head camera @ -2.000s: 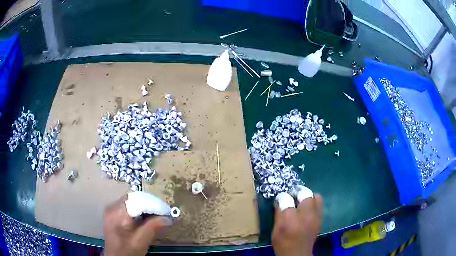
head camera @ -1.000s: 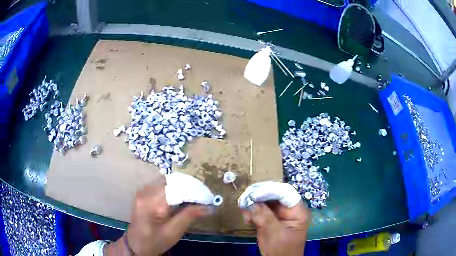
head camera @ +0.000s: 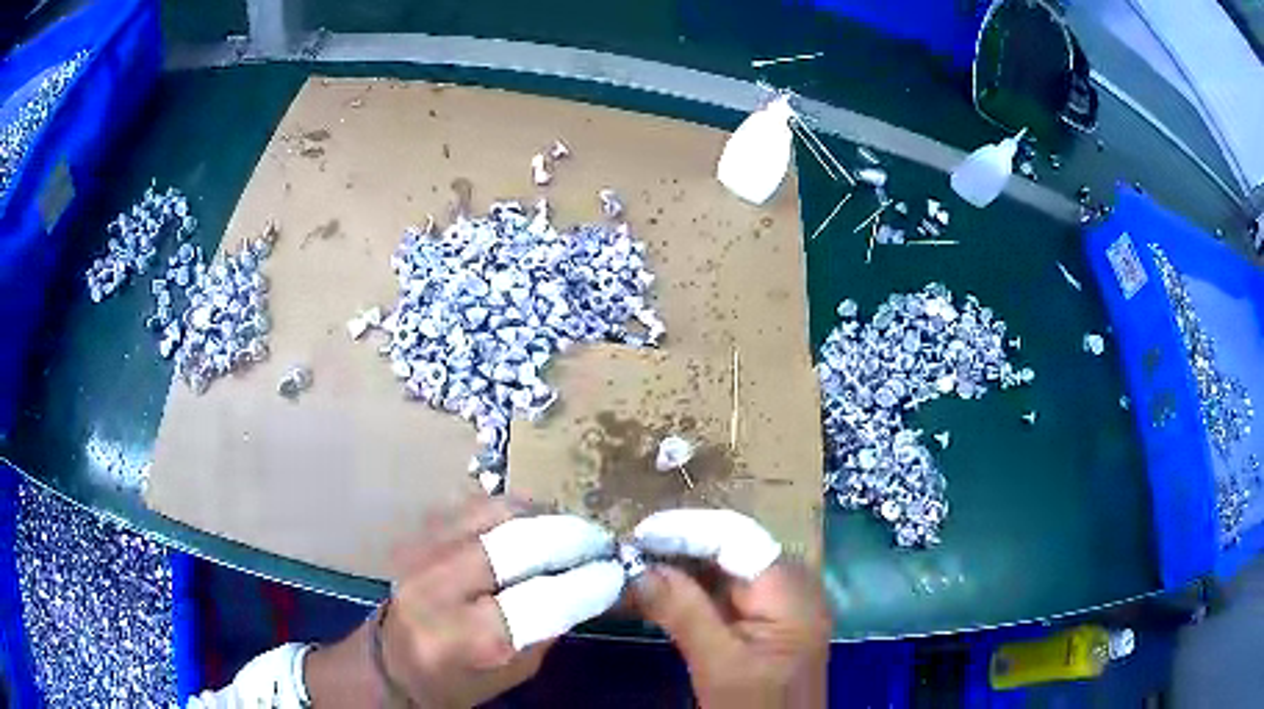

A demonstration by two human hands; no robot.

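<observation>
A small silvery fitting (head camera: 631,560) sits between the fingertips of both hands, low over the front of the cardboard; whether it is one piece or two is hard to tell. My left hand (head camera: 478,596), with white finger cots, pinches it from the left. My right hand (head camera: 735,596), with a white cot on a finger, pinches it from the right. A main heap of silvery stemmed pieces (head camera: 513,312) lies on the cardboard. A second heap (head camera: 901,402) lies on the green bench at right. A whitish round dish (head camera: 675,453) with a stick stands on the stained cardboard.
The cardboard sheet (head camera: 347,443) carries a thin stick (head camera: 735,398). Smaller clusters (head camera: 222,319) lie at left. White bottles (head camera: 757,155) (head camera: 987,172) and loose sticks are at the back. Blue bins (head camera: 1151,402) stand at both sides. A yellow bottle (head camera: 1051,657) is below the bench edge.
My right hand has come from the right-hand heap across to my left hand, and their fingertips now meet at the fitting. The view has shifted, so the bench appears farther right and higher.
</observation>
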